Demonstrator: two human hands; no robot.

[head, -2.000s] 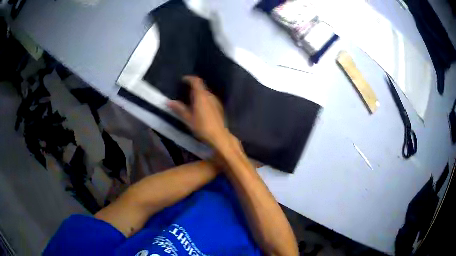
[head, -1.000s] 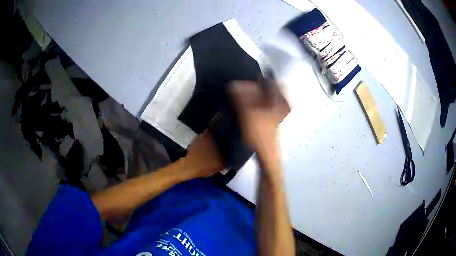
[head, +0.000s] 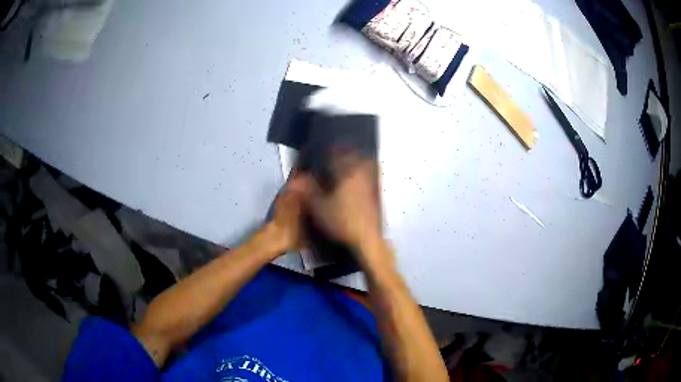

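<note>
The dark cut fabric panel (head: 351, 134) lies folded over on itself in front of me, with a white paper pattern (head: 306, 72) showing at its top and left edges. My left hand (head: 290, 209) is at the left side of the folded stack, its fingers around the edge. My right hand (head: 345, 201) is on top of the dark fabric, blurred by motion, gripping the folded part. The lower end of the stack is near the table's front edge, partly hidden by my hands.
A wrapped bundle (head: 414, 37) with a thin cord lies beyond the stack. Right of it are a tan wooden bar (head: 504, 107), black shears (head: 573, 142) and white paper patterns (head: 575, 74). Dark fabric (head: 622, 257) lies at the right edge. Scraps (head: 97, 246) lie below the table's left edge.
The spread dark panel and its white pattern have been folded into a smaller, narrower stack. My left hand has gone from being hidden or low to holding the stack's edge. The view has shifted.
</note>
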